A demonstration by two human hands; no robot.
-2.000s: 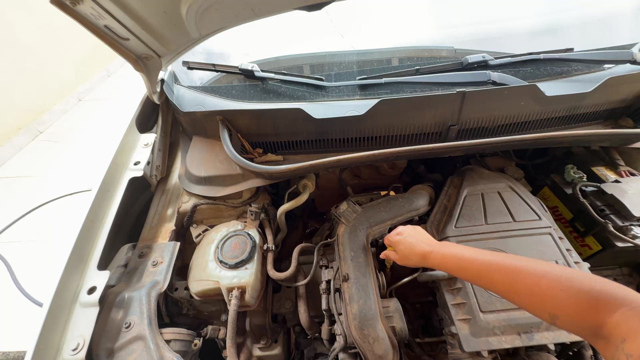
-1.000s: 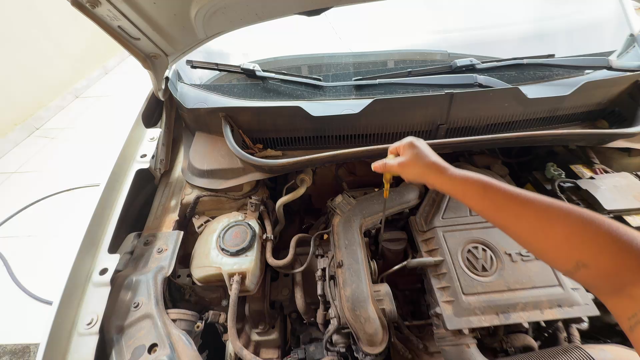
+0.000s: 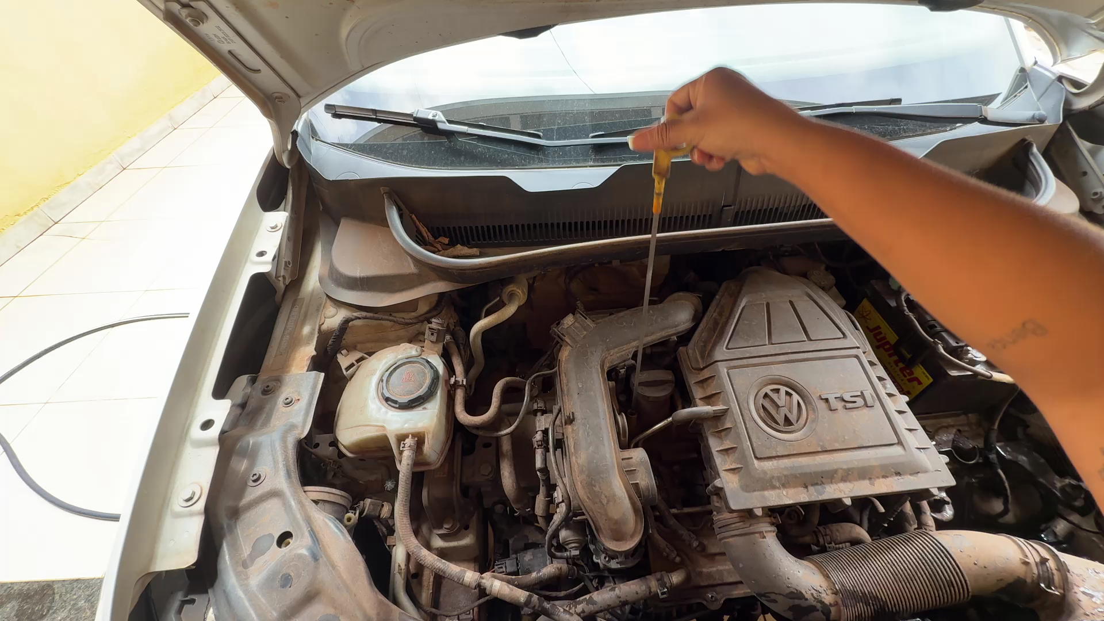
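My right hand grips the yellow handle of an engine oil dipstick above the engine bay. Its thin metal blade hangs nearly vertical, with the lower part beside the oil filler cap; where the tip ends is hard to tell. Left of the blade runs a dusty plastic intake duct, and to the right sits the engine cover, a Volkswagen part marked TSI. Out of view is my left hand.
A coolant expansion tank with a black cap stands at the left. The raised hood hangs over the top edge, before the windshield wipers. A battery lies under my forearm. A corrugated air hose crosses the lower right.
My right hand has risen from low beside the intake duct to above the cowl, drawing the dipstick upward. More of its blade now shows.
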